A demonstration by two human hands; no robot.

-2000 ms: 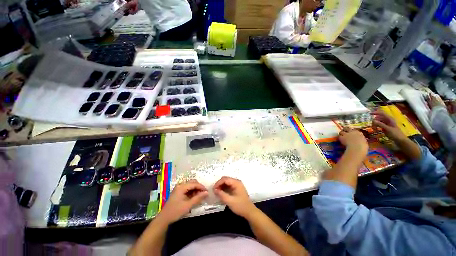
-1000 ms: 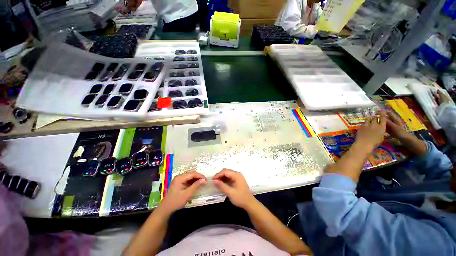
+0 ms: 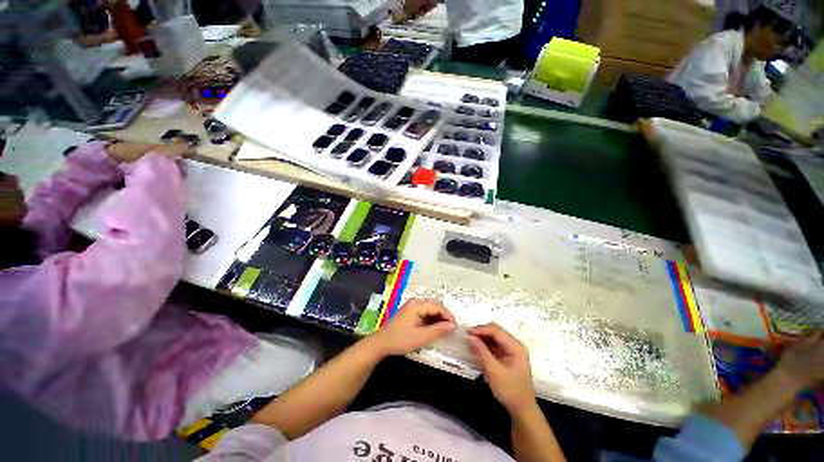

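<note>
My left hand point(image 3: 413, 328) and my right hand point(image 3: 506, 363) face each other over the near edge of the speckled silver-white board point(image 3: 533, 262). Thumb and fingers of each are pinched, and a small clear or pale piece point(image 3: 462, 334), barely visible, lies between the fingertips. A row of several watch heads point(image 3: 342, 254) with small coloured lights lies across the black-and-green mats at left. A flat black oval part point(image 3: 470, 250) in a clear bag or tray lies towards the board's far side.
A white blister tray point(image 3: 495, 135) with dark watches stands at far left, a tilted white sheet point(image 3: 271, 99) with dark units over it. Pale stacked trays point(image 3: 736, 198) stand at right. A pink-sleeved person point(image 3: 117, 244) sits at left; a blue sleeve point(image 3: 705, 442) reaches in at right.
The view has turned right and tilted, bringing the pink-sleeved neighbour into view at left and cutting off most of the blue-sleeved one. My hands stay pinched close together near the board's edge.
</note>
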